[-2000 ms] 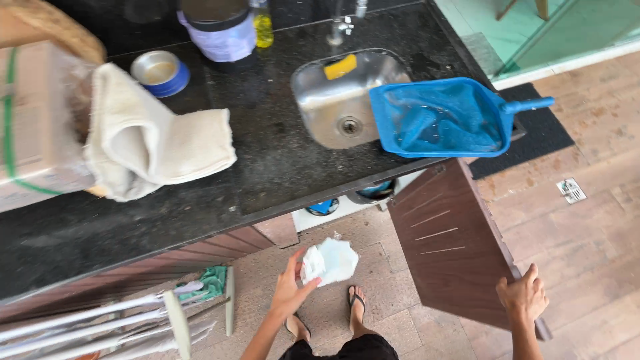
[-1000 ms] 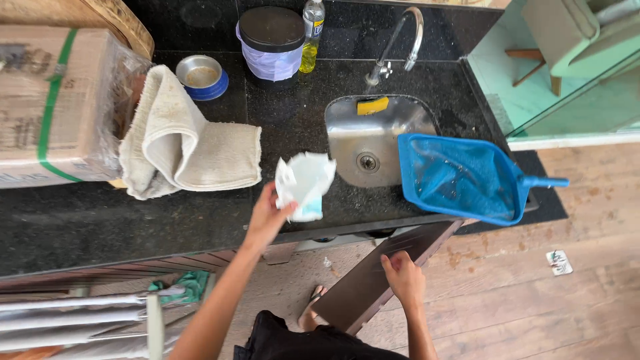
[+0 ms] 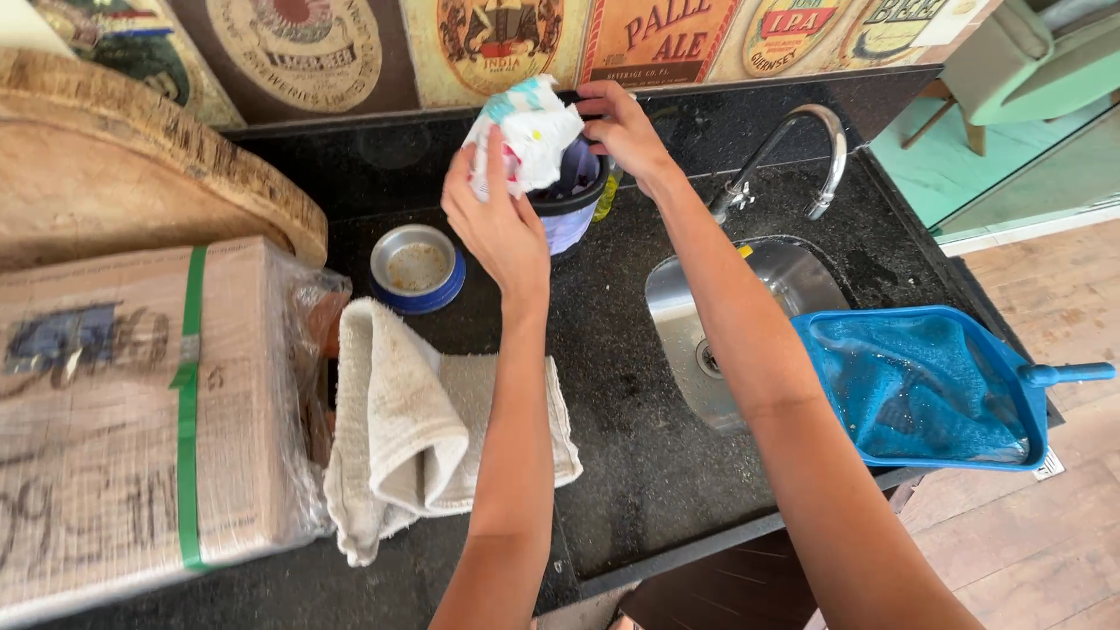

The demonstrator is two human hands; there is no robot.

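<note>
My left hand [image 3: 499, 214] grips a crumpled white piece of plastic packaging [image 3: 534, 136] with teal and pink marks, held over the left side of a small waste bin [image 3: 567, 223]. The bin has a black rim and a pale liner, and its top is uncovered. My right hand [image 3: 626, 131] is at the bin's far right rim, its fingers bent beside the packaging; whether they grip the rim or a lid is hidden. Behind the bin, partly covered, stands a bottle of yellow liquid [image 3: 606, 199].
On the black stone counter [image 3: 612, 394] lie a blue-based metal bowl [image 3: 418, 269], a folded cream towel [image 3: 411, 420] and a strapped, wrapped box [image 3: 131, 420]. A steel sink [image 3: 700, 376], a curved faucet [image 3: 787, 131] and a blue pool skimmer net [image 3: 919, 385] are at the right.
My left hand has carried the packaging from the counter's front edge to the bin. My right hand has moved from the cabinet door up to the bin, whose dark lid no longer covers it.
</note>
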